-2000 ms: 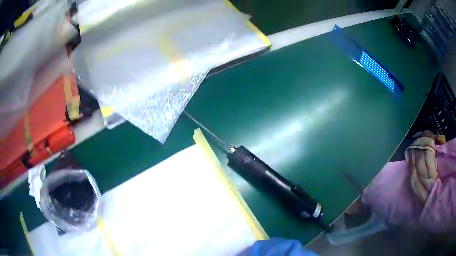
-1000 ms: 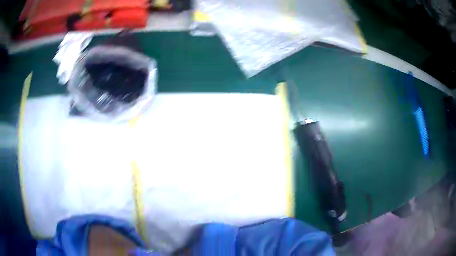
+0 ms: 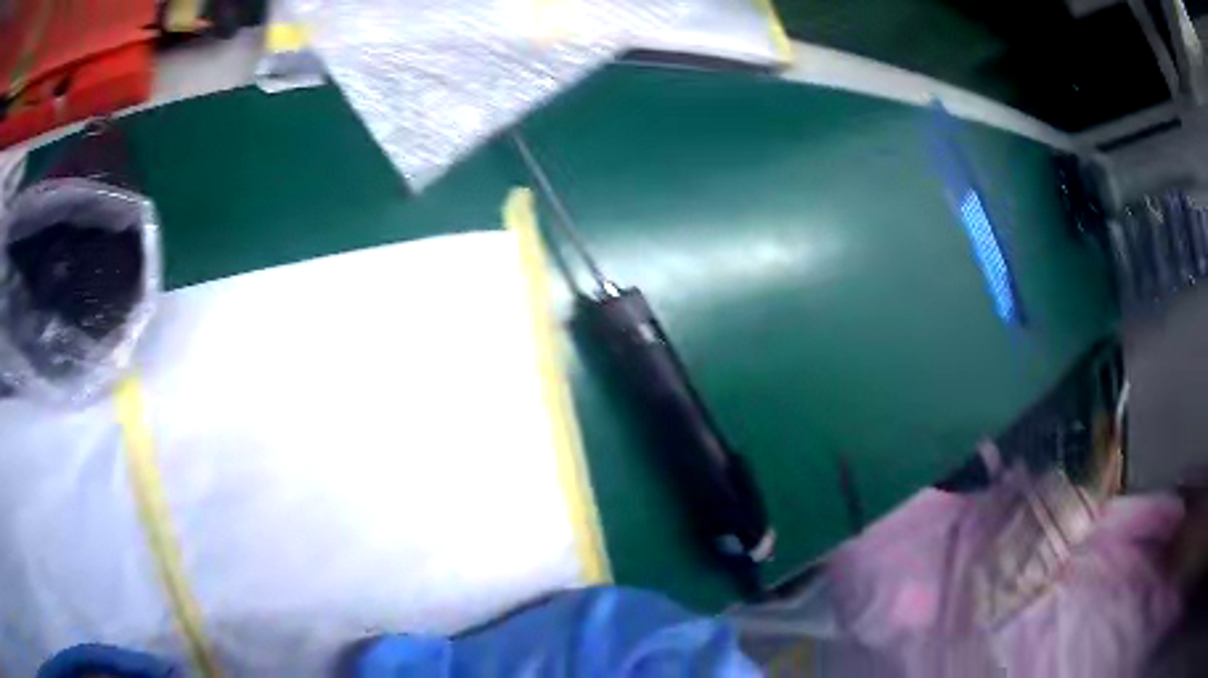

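Observation:
The white work mat [image 3: 358, 424] with yellow tape strips lies flat on the green bench. The black electric screwdriver [image 3: 676, 417] lies right of the mat, its long thin bit pointing up and left. A clear plastic bag [image 3: 149, 265] holding small black pieces sits at the mat's upper left. Blue sleeves show at the bottom edge of the picture, but neither my left hand nor my right hand can be seen.
Bubble wrap [image 3: 437, 93] covers a flat stack at the back. An orange stack [image 3: 80, 60] is at the far left. A blue strip [image 3: 987, 252] lies on the bench's right. A person in pink workwear [image 3: 914, 570] is at the lower right.
The view has swung left, then back to the right. The sleeves at the bottom edge show less than one second ago. The screwdriver, bag and mat appear unmoved on the bench.

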